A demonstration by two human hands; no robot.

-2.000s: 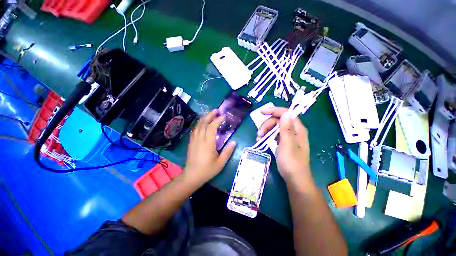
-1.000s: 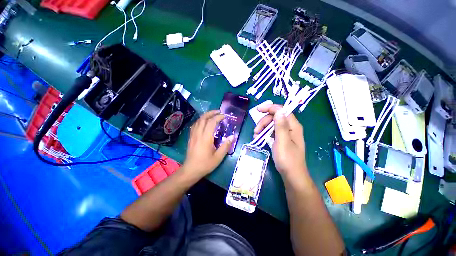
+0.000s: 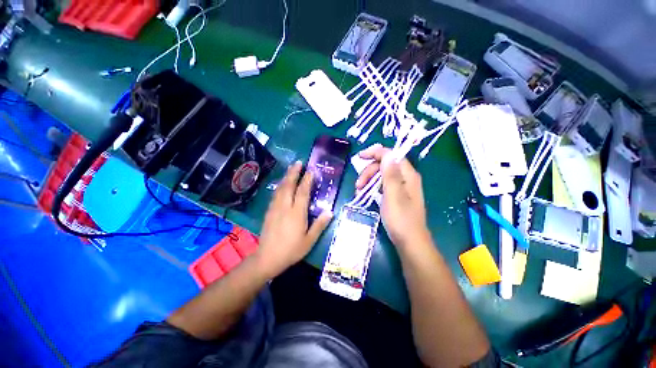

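A black smartphone (image 3: 329, 172) with a lit purple screen lies on the green mat. My left hand (image 3: 288, 223) is at its left side, thumb over its lower edge and fingers spread; whether it grips the phone is unclear. My right hand (image 3: 400, 194) is closed on white charging cables (image 3: 408, 140), whose tips stick out above the fingers. The cables run down to an open power bank housing (image 3: 350, 251) lying at the mat's front edge, with its cell and board visible. A small white piece (image 3: 363, 159) shows beside my right fingertips.
Black fans (image 3: 216, 154) stand at left. Open housings (image 3: 447, 85), a back cover (image 3: 324, 97) and bunched cables lie behind. Stacked covers (image 3: 493, 144), blue side cutters (image 3: 496, 219) and a yellow-orange square (image 3: 479, 265) lie right. A white wall charger (image 3: 246, 66) lies at the back.
My left fingers have moved off the phone's screen toward its left edge. My right hand stays closed on the cables. The whole view has shifted slightly.
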